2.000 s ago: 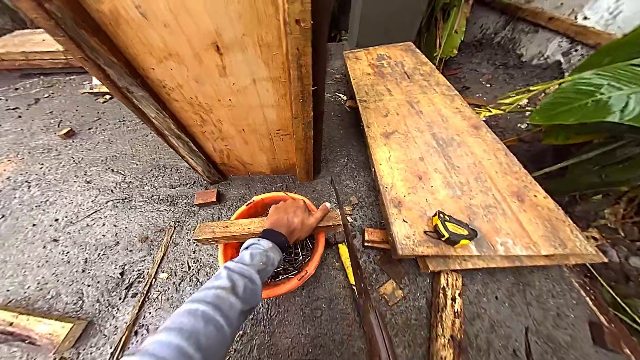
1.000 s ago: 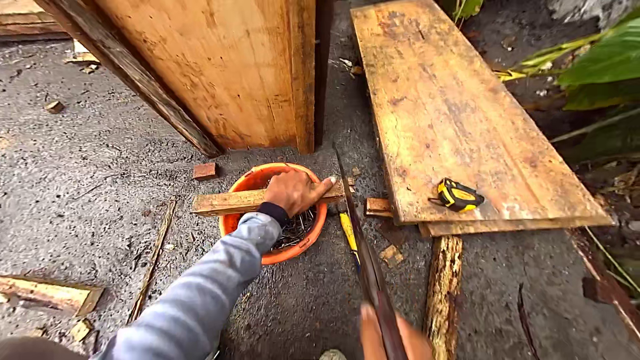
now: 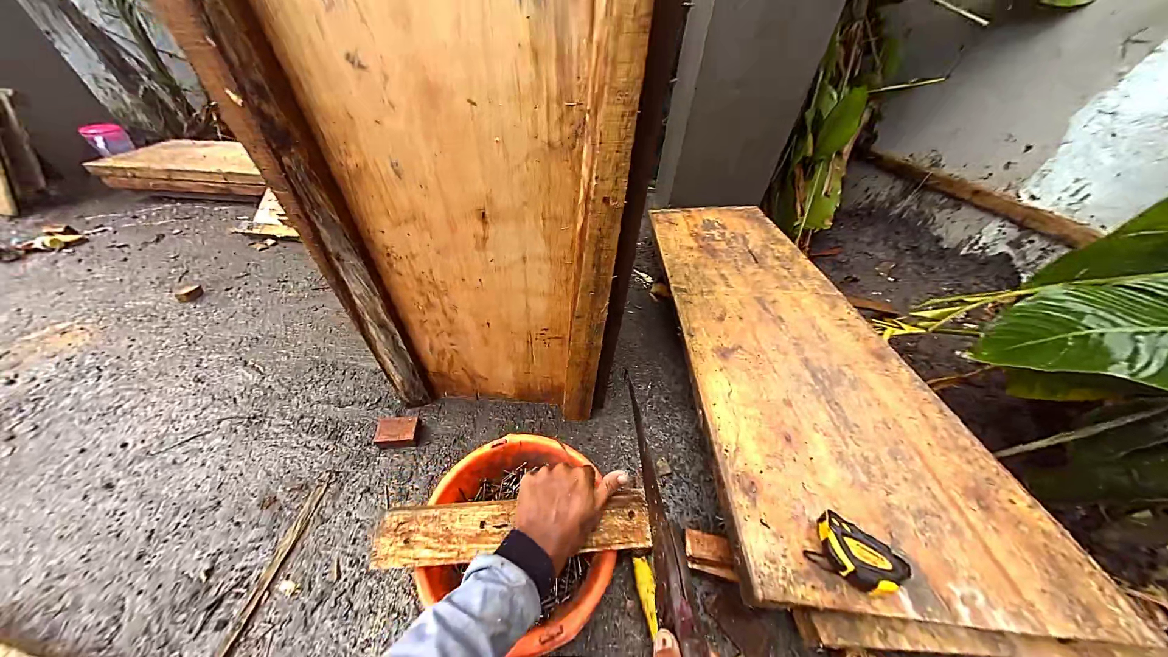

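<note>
My left hand [image 3: 558, 511] presses and grips a short wooden board [image 3: 447, 532] that lies across the rim of an orange plastic bucket [image 3: 584, 607] holding many nails. At the bottom edge, only a fingertip or two of my right hand [image 3: 668, 644] shows, at the near end of a dark, long handsaw blade [image 3: 662, 520]. The blade stands at the board's right end, its tip pointing away from me. A yellow-handled tool [image 3: 645, 593] lies on the ground between bucket and blade, partly hidden.
A plywood formwork panel [image 3: 484, 201] stands upright ahead. Right lies a wooden panel [image 3: 803, 392] bearing a black and yellow tape measure [image 3: 862, 553]. A small wood block [image 3: 397, 432] and a thin stick [image 3: 274, 566] lie on the ground; broad leaves [image 3: 1086, 328] hang at right.
The view has tilted up since one second ago. My left hand stays on the board over the bucket. My right hand, out of sight two seconds ago, showed more at the saw one second ago.
</note>
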